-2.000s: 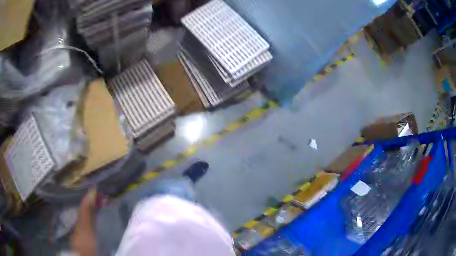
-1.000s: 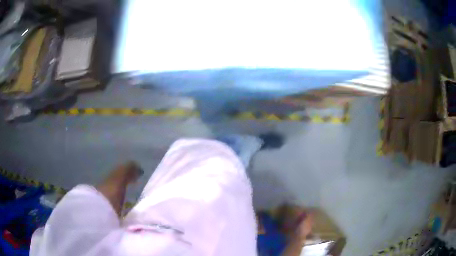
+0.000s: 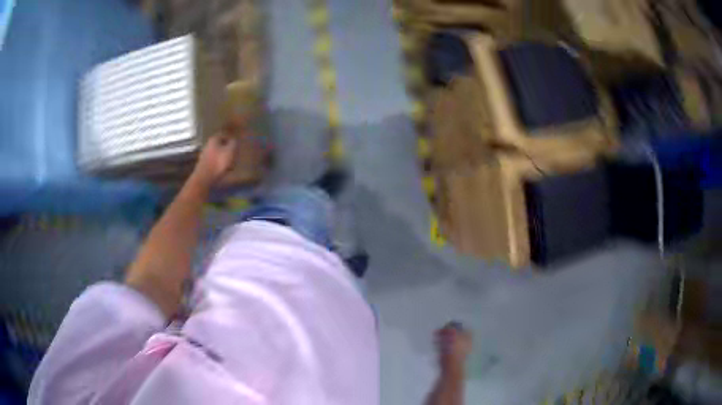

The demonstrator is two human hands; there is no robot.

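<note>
A stack of slotted white trays (image 3: 141,103) lies at the upper left, its top board showing rows of slots. My left hand (image 3: 218,154) is just right of the stack's lower right corner, its fingers curled and blurred. I cannot tell whether it touches the stack or the brown cardboard beside it. My right hand (image 3: 453,342) is low, right of centre, over the grey floor. It is small and blurred with fingers curled, and no object shows in it.
Cardboard boxes (image 3: 467,202) with black contents (image 3: 566,213) stand at the upper right. Yellow-marked lines (image 3: 323,63) run along the grey floor (image 3: 507,316). A pale blue surface (image 3: 47,95) is at the far left. My shoes show near the centre.
The view has turned: the slotted stack now shows at the left and the black-filled boxes are nearer at the right. My left hand is now beside the stack; the bright white surface is gone.
</note>
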